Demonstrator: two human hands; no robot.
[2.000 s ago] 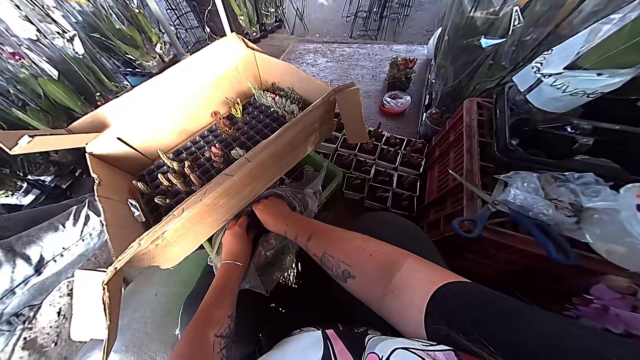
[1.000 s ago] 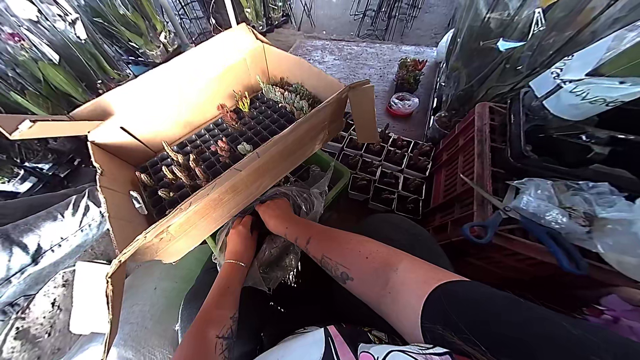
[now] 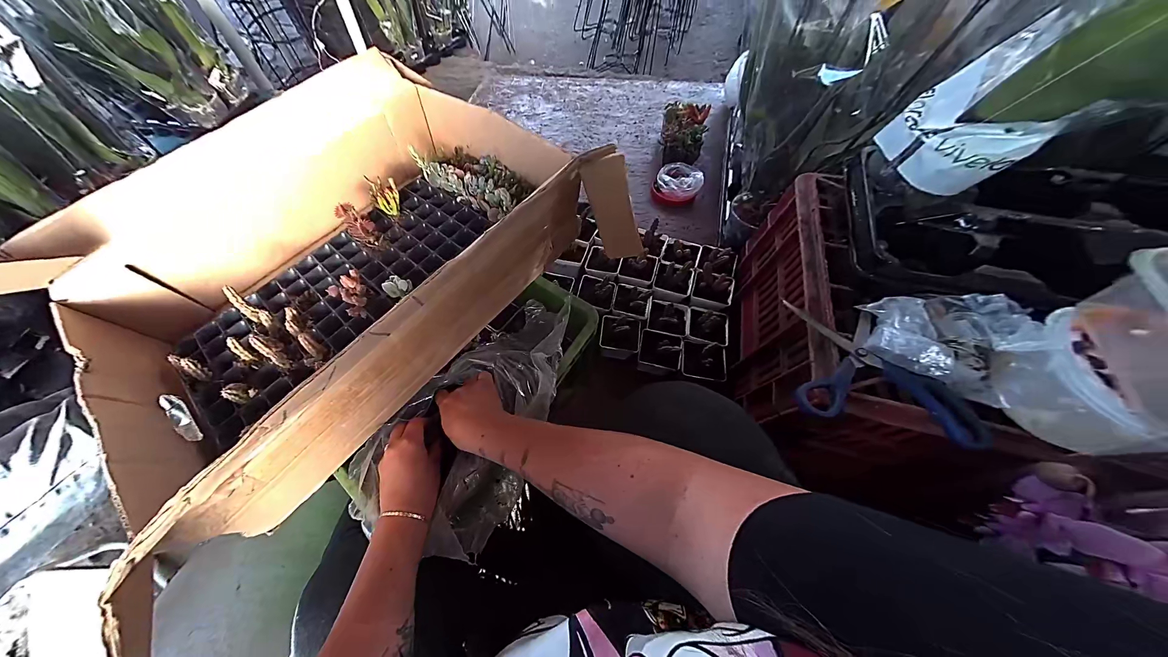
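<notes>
My left hand (image 3: 409, 470) and my right hand (image 3: 470, 411) are close together at a clear plastic bag (image 3: 525, 365), below the near wall of a cardboard box (image 3: 365, 383). The fingers of both are partly hidden, so what they grip cannot be made out. The bag lies over a green crate (image 3: 584, 333). Inside the box, a black plug tray (image 3: 315, 274) holds cactus cuttings (image 3: 265, 342) at the left, a few reddish succulents (image 3: 351, 292) in the middle and grey-green rosette succulents (image 3: 484, 187) at the far end.
Small square pots (image 3: 666, 315) with dark plants stand right of the green crate. A red plastic crate (image 3: 794, 246) is at the right, with blue-handled scissors (image 3: 899, 374), crumpled clear plastic (image 3: 949, 338) and a translucent tub (image 3: 1077, 383). Farther back sit a red dish (image 3: 677, 185) and a potted plant (image 3: 684, 128).
</notes>
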